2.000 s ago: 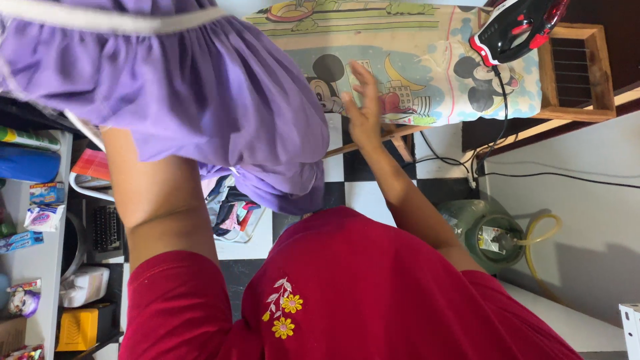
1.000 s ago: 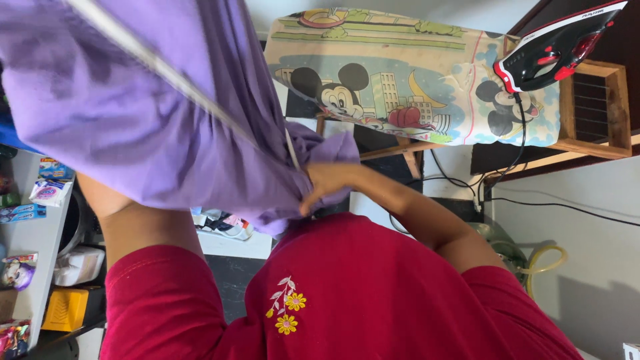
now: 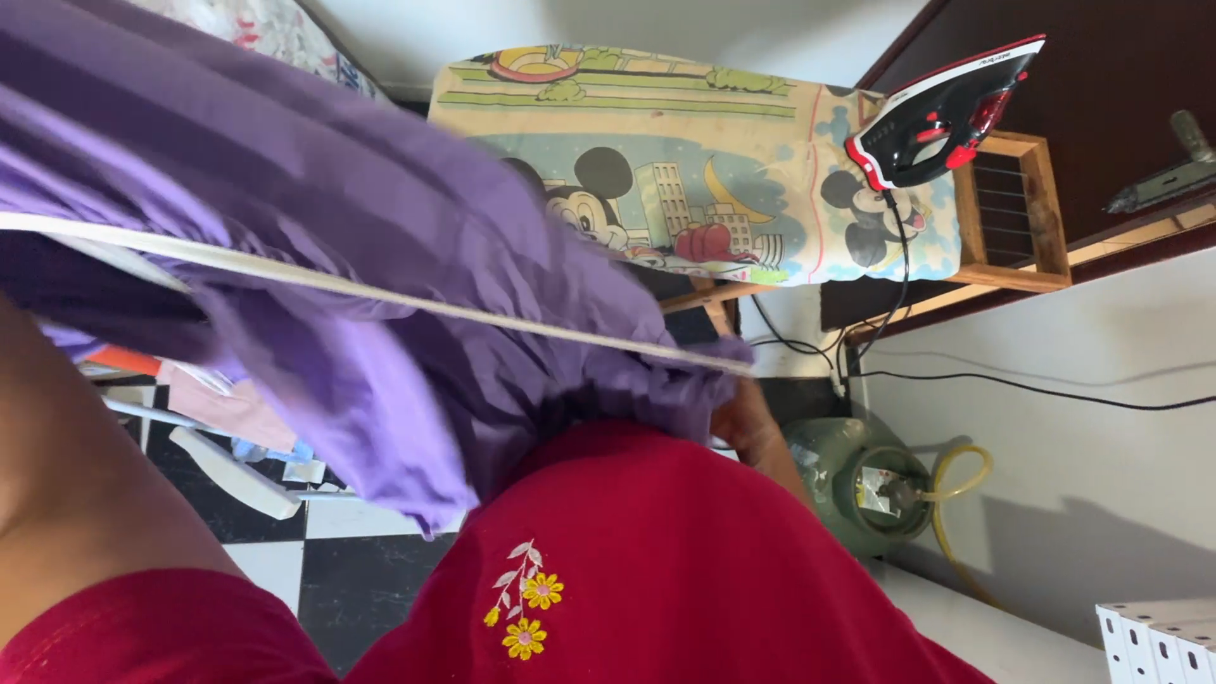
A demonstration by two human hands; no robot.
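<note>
A purple cloth (image 3: 399, 228) with a white band is stretched across the view from the upper left to the middle. My right hand (image 3: 746, 418) grips its gathered right end beside my red shirt; the fingers are mostly hidden by the cloth. My left forearm rises along the left edge, and my left hand is out of the frame. Beyond the cloth stands an ironing board (image 3: 646, 104) with a cartoon-print cover. A black, white and red electric iron (image 3: 940, 119) rests on its heel at the board's right end.
The iron's black cord (image 3: 902, 256) hangs to the floor. A green gas cylinder (image 3: 845, 484) with a yellow hose stands at the right by the wall. White perforated metal (image 3: 1154, 641) shows at the lower right. A pale pink cloth (image 3: 223, 404) lies at the left, above the checkered floor.
My right hand, bare and open two seconds ago, took hold of the purple cloth and has moved to the right with it. The cloth is now stretched across. My left hand has stayed out of sight.
</note>
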